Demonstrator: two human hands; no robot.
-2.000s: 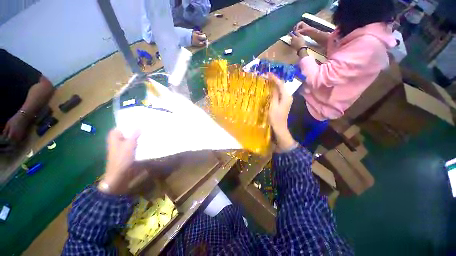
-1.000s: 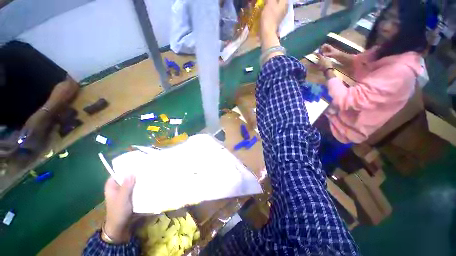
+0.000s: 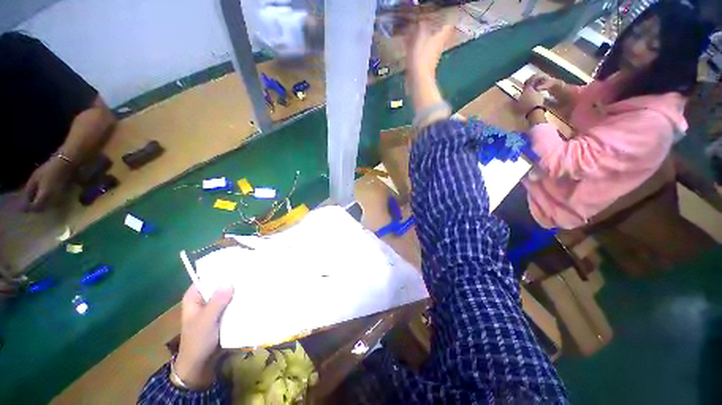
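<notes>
My left hand (image 3: 204,328) grips the left edge of a large white sheet (image 3: 317,277), thumb on top. The sheet is over the trays, and a thin amber edge shows along its lower rim. My right hand (image 3: 430,47) is stretched far forward across the conveyor, at the top of the view; its fingers are blurred and I cannot tell whether they hold anything. Amber wired parts (image 3: 285,220) with thin leads stick out behind the sheet's far edge. Pale yellow paper slips (image 3: 277,376) are heaped in the tray below the sheet.
The green conveyor (image 3: 174,269) carries blue packs (image 3: 95,274) and small yellow pieces. A grey post (image 3: 347,103) stands beyond the sheet. A person in pink (image 3: 606,150) sits at right near a pile of blue packs (image 3: 499,142). Another person's arm (image 3: 79,142) is at left, by dark blocks (image 3: 142,153).
The amber bundle has left my right hand's side of the sheet; that hand has reached forward across the belt. My left hand still holds the white sheet, now lower.
</notes>
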